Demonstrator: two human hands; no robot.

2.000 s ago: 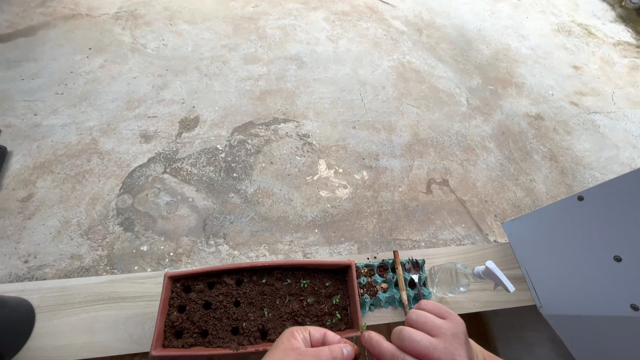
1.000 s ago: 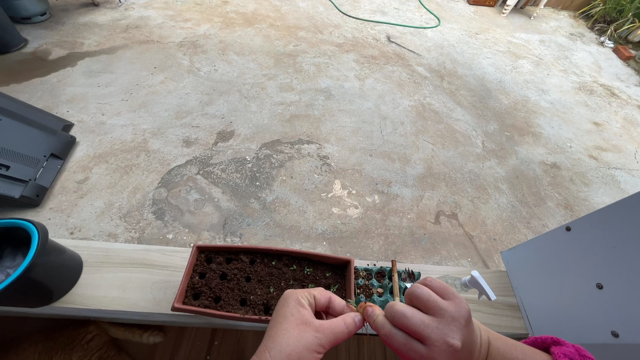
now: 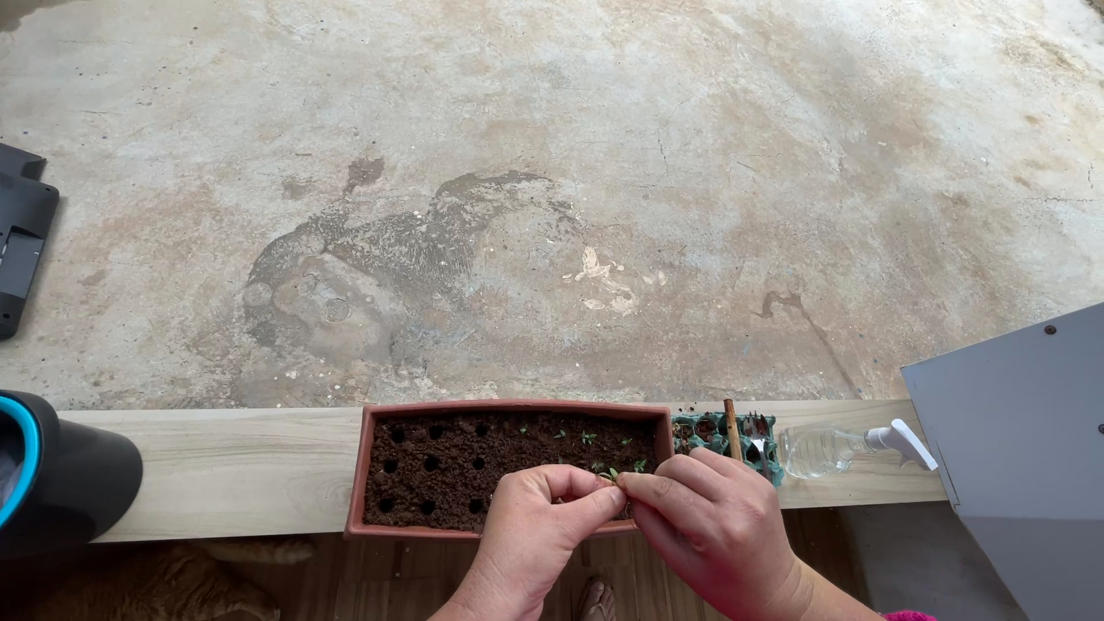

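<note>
My left hand (image 3: 543, 530) and my right hand (image 3: 724, 526) meet fingertip to fingertip over the front right of a terracotta-coloured planter box. Pinched between them is a small green seedling (image 3: 612, 473). Dark soil (image 3: 448, 457) fills the planter (image 3: 355, 483), with rows of holes at the left and several small seedlings at the right. Against the planter's right end stands a green egg carton (image 3: 772, 470) with soil in its cups, partly hidden by my right hand. A wooden stick (image 3: 732, 427) and a metal fork (image 3: 759, 435) lie on it.
A clear spray bottle (image 3: 819, 451) lies on the wooden board (image 3: 233, 470). At the left stands a black container with a blue rim (image 3: 33, 457); a grey panel (image 3: 1026, 431) borders the right. An orange cat (image 3: 164, 582) lies below the board, and a foot (image 3: 597, 599) shows beneath.
The view has tilted and shifted. My hands stay together at the planter's front right, and the seedling between the fingertips now shows more plainly.
</note>
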